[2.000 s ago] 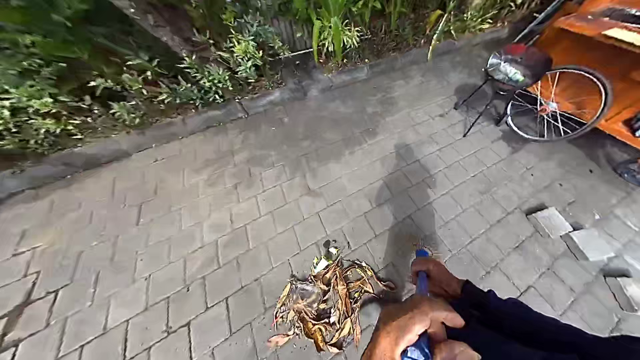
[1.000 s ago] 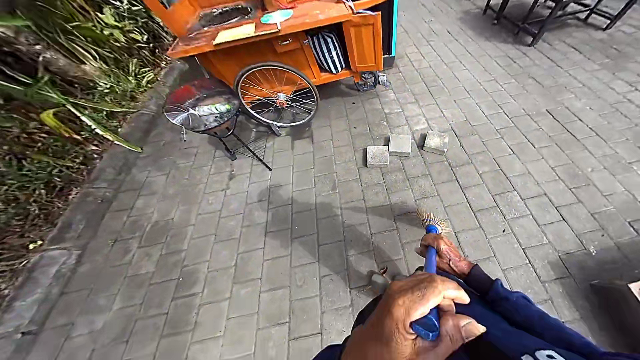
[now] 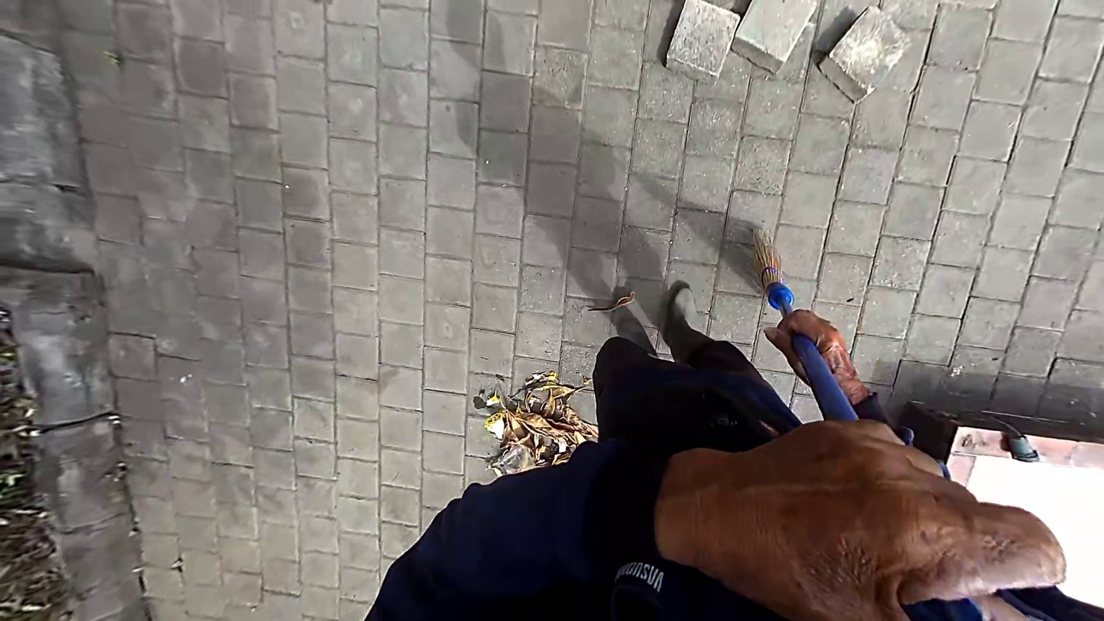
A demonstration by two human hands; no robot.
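Observation:
A stick broom (image 3: pixel 779 296) with a blue handle slants up to the left, its straw-coloured bristles low over or on the paving; contact cannot be told. My right hand (image 3: pixel 824 349) is closed round the handle below the blue collar. Nearer the camera, my left hand (image 3: pixel 802 517) covers the handle's upper end, its fingers mostly hidden beneath. A pile of dry brown and yellow leaves (image 3: pixel 543 427) lies left of my legs, partly hidden by my dark blue left sleeve. One curled dry leaf (image 3: pixel 617 302) lies by my boots (image 3: pixel 681 315).
Three loose concrete pavers (image 3: pixel 703 39) lie on the grey block paving at the top right. A stone kerb (image 3: pixel 60 431) runs down the left edge with plant litter beyond it. At the lower right is a dark-edged object (image 3: pixel 936 423) with a bright white area.
The view has swung strongly, now looking steeply down; the orange cart and the round grill-like stand are out of frame. Both hands stay on the broom handle.

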